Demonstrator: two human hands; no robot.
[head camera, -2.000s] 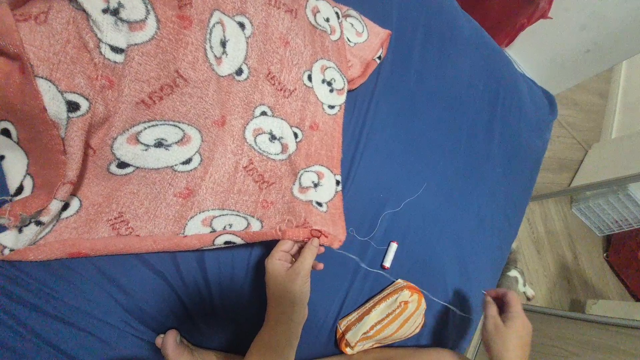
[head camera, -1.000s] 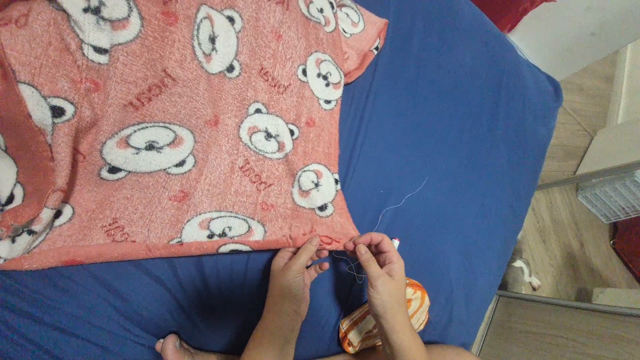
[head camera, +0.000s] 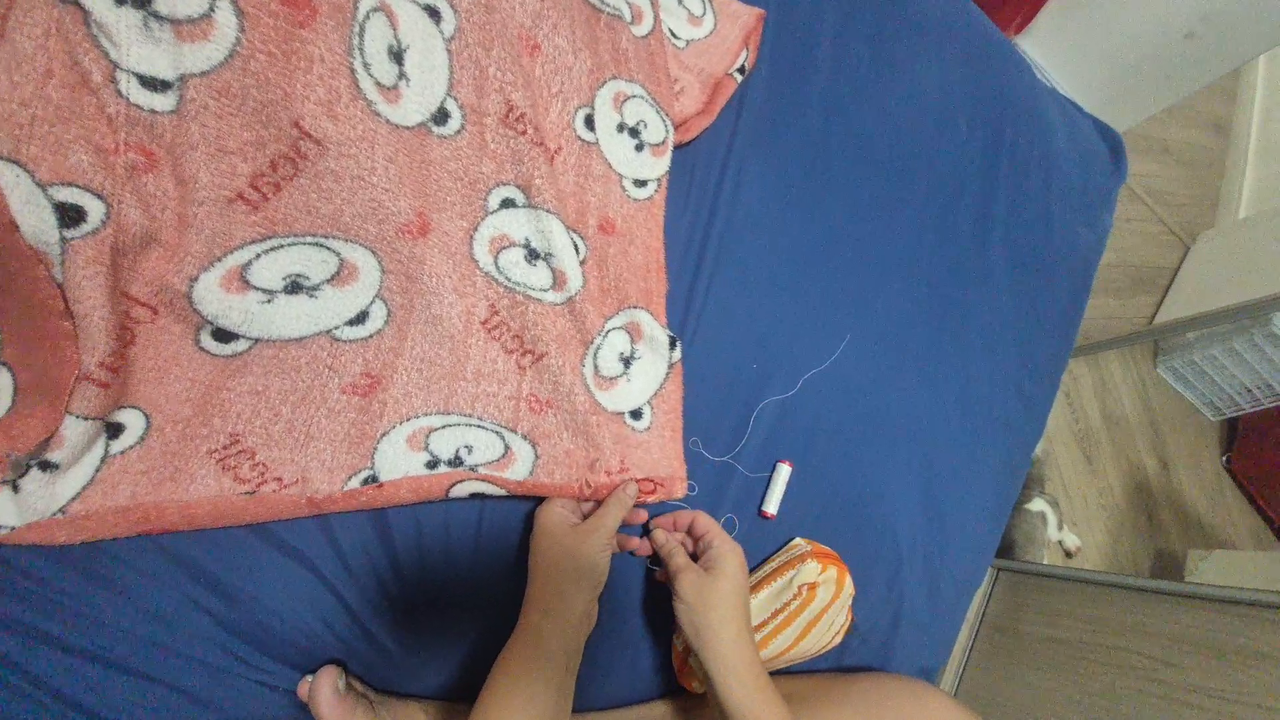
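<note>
A pink fleece blanket with bear faces (head camera: 430, 230) lies over the left of the view, its lower edge folded into a narrow hem. My left hand (head camera: 590, 515) pinches this hem close to the blanket's lower right corner. Just right of it, below the corner, my right hand (head camera: 690, 550) has thumb and fingertips together; a needle cannot be made out. Loose white thread (head camera: 730, 522) loops around the corner and my right fingers. A spool of white thread (head camera: 775, 489) with red ends rests to the right, a strand trailing up from it.
An orange and cream striped pouch (head camera: 805, 605) lies partly behind my right forearm. Everything rests on a blue bed sheet (head camera: 900, 250). My bare foot (head camera: 335, 695) and leg are along the bottom. Beyond the bed edge are a wooden floor (head camera: 1090, 440) and a white plastic basket (head camera: 1220, 365).
My right hand has come from the far right to the blanket corner, then slightly down from it. My left hand stays on the hem. The spool, covered one second ago, shows again.
</note>
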